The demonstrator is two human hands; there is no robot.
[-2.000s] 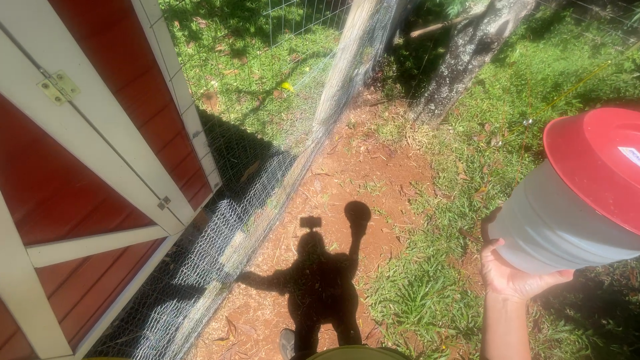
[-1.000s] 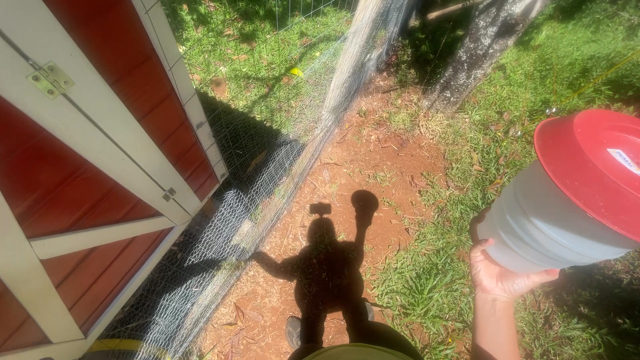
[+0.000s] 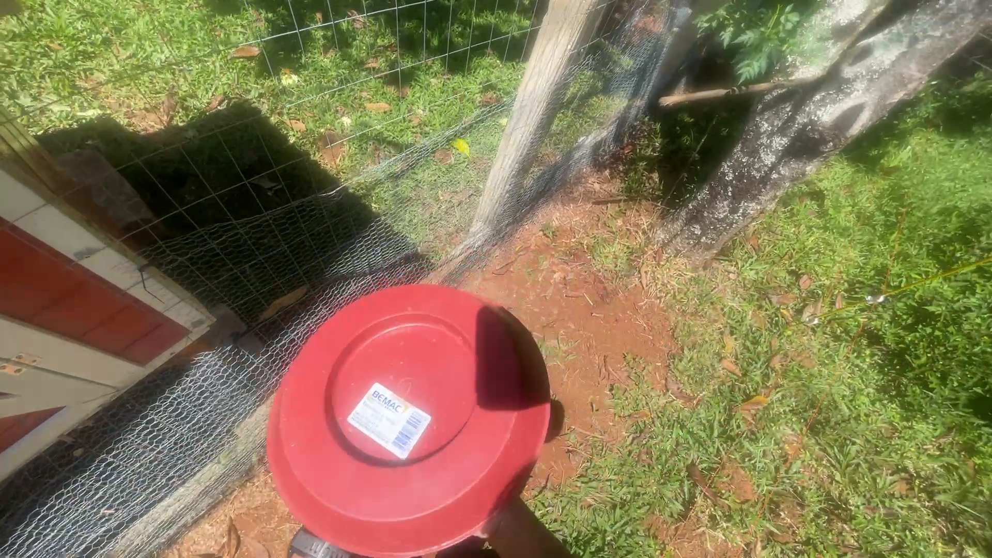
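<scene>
A round red plastic lid or base [image 3: 403,496] with a raised rim and a white printed label fills the lower middle of the head view. It belongs to the container, whose pale body is hidden beneath it. My right hand [image 3: 521,533] is under the lower right edge, in shade; only the wrist area shows, and the fingers are hidden behind the red disc. The container is held up above the bare soil beside the wire mesh fence. My left hand is out of view.
Wire mesh [image 3: 194,434] runs diagonally along a wooden post [image 3: 519,132]. A red and white wooden structure [image 3: 85,294] stands left. A tree trunk [image 3: 806,124] leans at the upper right, and a thin yellow line [image 3: 938,277] crosses the grass at right.
The container has moved from the right side to the lower middle, and its red disc now faces the camera. Its pale body has gone out of sight. The view has shifted.
</scene>
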